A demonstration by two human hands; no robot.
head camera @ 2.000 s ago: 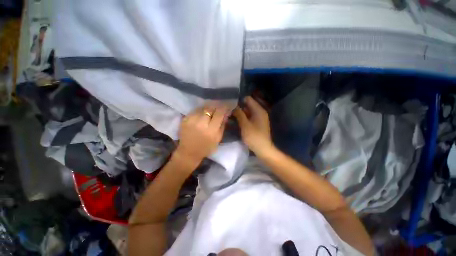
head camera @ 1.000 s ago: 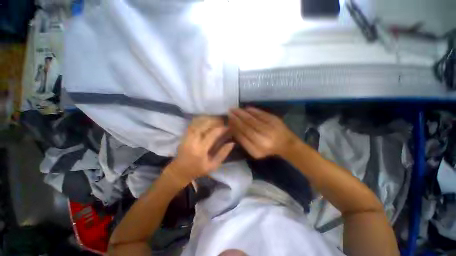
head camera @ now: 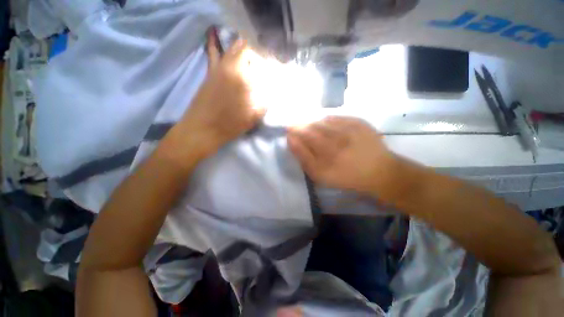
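Observation:
A large pale grey-white garment panel [head camera: 105, 93] with a dark grey stripe lies over the left of the machine table and hangs down over its front edge. My left hand [head camera: 226, 93] is on the cloth, left of the bright lamp glare, its fingers pinching a dark edge of it. My right hand [head camera: 340, 151] lies over the cloth's right edge, fingers bent down on it. The sewing machine [head camera: 482, 25] with blue "JACK" lettering stands above my hands. Glare hides the needle area.
A flat black phone [head camera: 438, 69] lies behind the work. Dark snips [head camera: 495, 102], a thin pale tool [head camera: 525, 133] and a red-handled tool [head camera: 547, 116] lie at the right. Grey-white cloth heaps [head camera: 436, 272] hang below the table. Cloth also lies at lower left.
Both hands have moved from the table's front edge up onto the table beside the lamp, drawing the cloth along. The machine head, phone and tools show fully in view.

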